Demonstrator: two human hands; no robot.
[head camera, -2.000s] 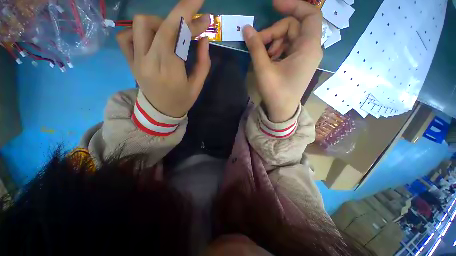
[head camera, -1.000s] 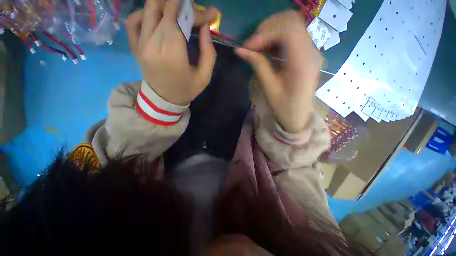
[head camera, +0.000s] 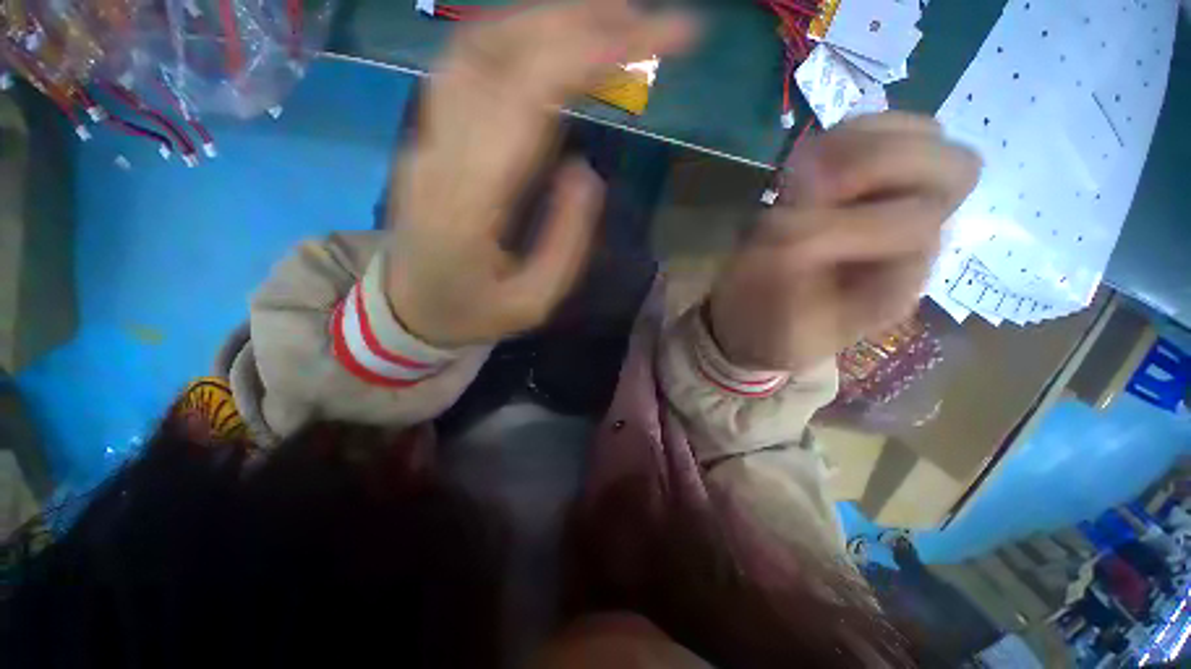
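Note:
My left hand (head camera: 490, 196) is blurred over the bench edge, its fingers reaching forward over an amber flexible circuit (head camera: 622, 89) on the green bench. Whether it grips the circuit or anything else cannot be told. My right hand (head camera: 849, 222) is blurred, fingers curled, near the adhesive sheets; what it holds, if anything, cannot be made out. A pile of white adhesive pads (head camera: 873, 37) with amber parts and red wires lies beyond my right hand. A small connector plug (head camera: 769, 196) hangs at the bench edge beside it.
Long white die-cut sheets (head camera: 1045, 144) fan over the bench at right. An open carton (head camera: 1012, 379) below holds bagged amber-red parts (head camera: 891, 373). A crinkled clear bag (head camera: 196, 52) with red-wired parts is at upper left. Blue floor (head camera: 170, 248) lies below.
My right hand has moved right, away from my left hand, towards the sheets. My left hand's fingers have swung right. The white pad piece seen in my left fingers no longer shows.

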